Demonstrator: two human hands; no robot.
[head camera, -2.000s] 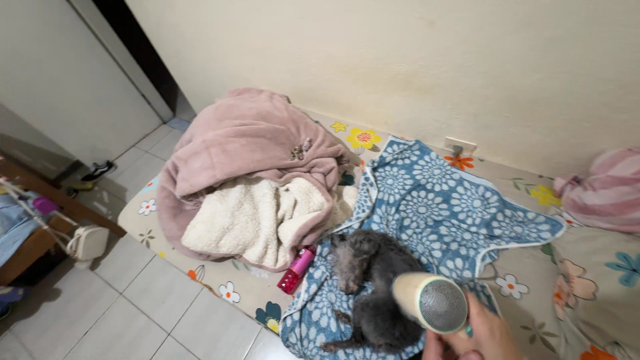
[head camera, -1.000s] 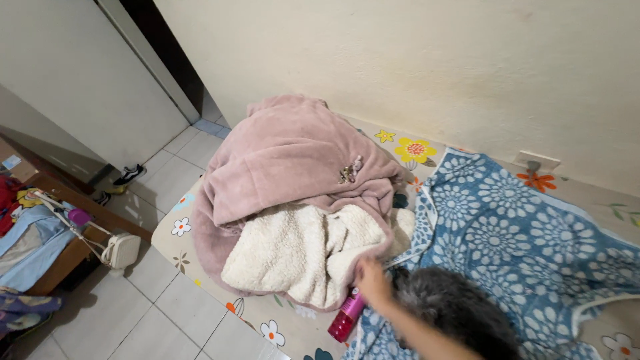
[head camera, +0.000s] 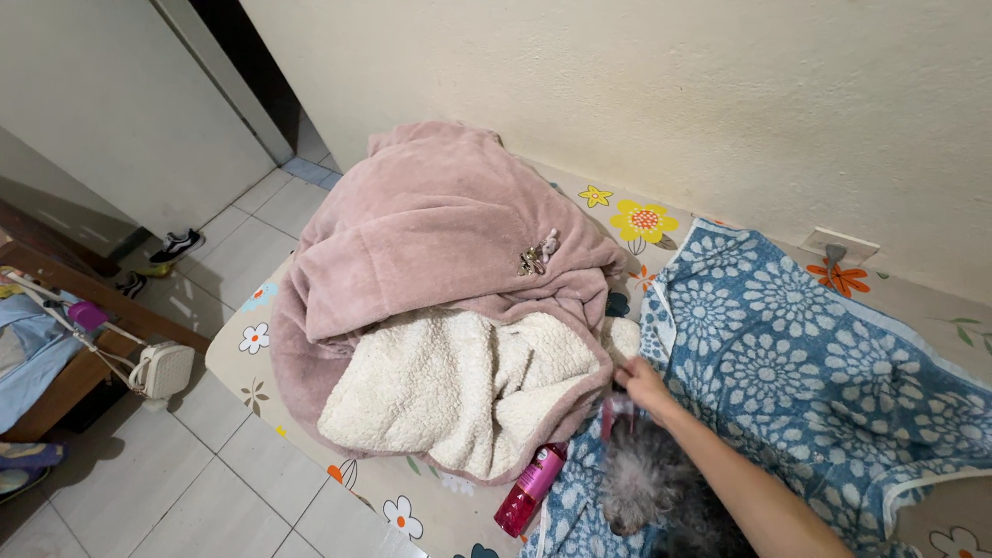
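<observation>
My right hand (head camera: 645, 387) reaches in from the lower right, its fingers closed on a small pink thing (head camera: 616, 411), blurred, perhaps a comb or brush. That thing is just above the head of a curly grey dog (head camera: 639, 473), which lies on a blue towel with white flower patterns (head camera: 806, 356). My forearm crosses over the dog and hides part of its body. A pink bottle (head camera: 531, 490) lies left of the dog, by the edge of a pink blanket with cream fleece lining (head camera: 442, 225). My left hand is out of view.
The flowered mattress (head camera: 597, 195) lies against the wall, near a wall socket (head camera: 841, 246). At the left are a wooden piece of furniture with clothes (head camera: 35, 341), a white bag (head camera: 164, 368) and shoes (head camera: 178, 246) on the tiled floor.
The hair dryer seen in my right hand two seconds ago is out of view. A hand was beside the pink bottle one second ago; now it is farther up, by the towel's edge. The view has shifted left.
</observation>
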